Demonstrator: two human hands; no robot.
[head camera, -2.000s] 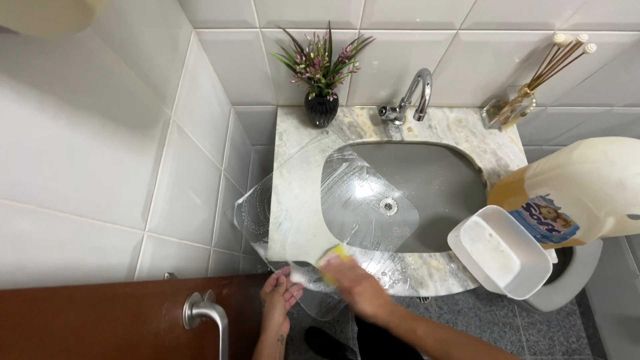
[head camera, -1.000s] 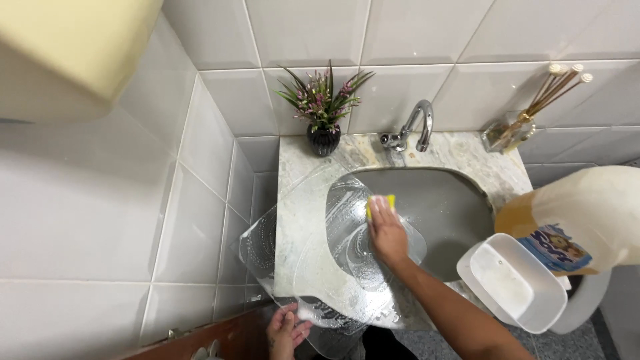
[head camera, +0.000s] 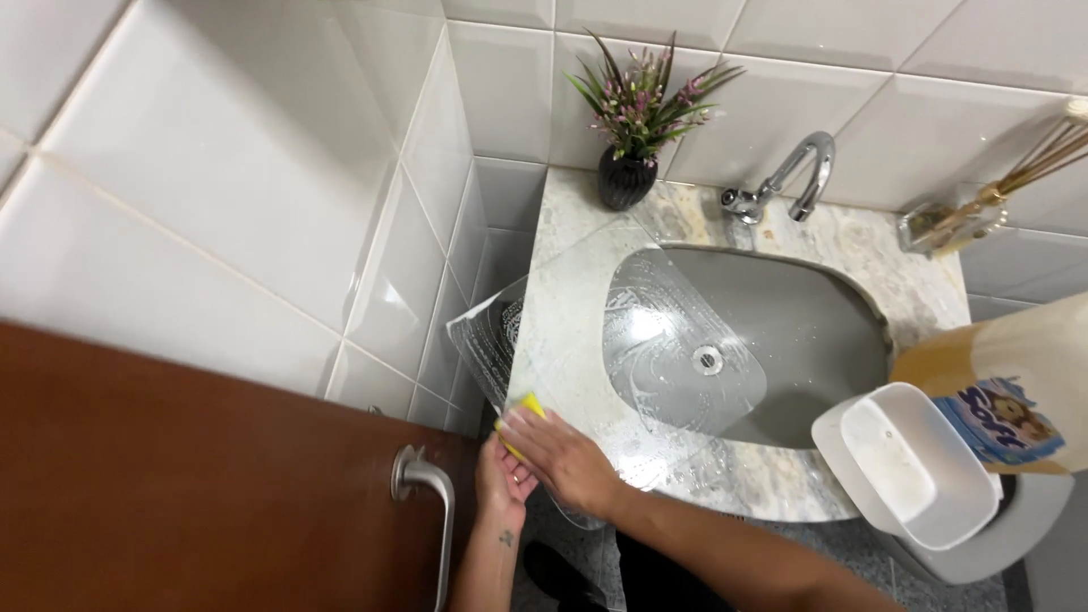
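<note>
A clear, rounded-corner sheet (head camera: 680, 340), wet with suds, lies across the marble counter and part of the sink basin (head camera: 807, 323), its left corner jutting past the counter edge. My right hand (head camera: 565, 463) presses a yellow sponge (head camera: 532, 405) on the sheet's near left edge. Just below it, my left hand (head camera: 503, 476) is at the same edge, palm up with fingers curled; the right hand partly covers it, so its hold on the sheet is not clear.
On the marble counter (head camera: 748, 484) stand a dark vase of flowers (head camera: 627, 178), a chrome faucet (head camera: 782, 183) and a reed diffuser (head camera: 943, 225). At right are a white plastic container (head camera: 905, 463), a large bottle (head camera: 994, 374) and a toilet (head camera: 1020, 527). A wooden door (head camera: 212, 476) is at left.
My right hand and the sponge have moved from over the basin to the sheet's near left edge, beside my left hand. The view has shifted to the left.
</note>
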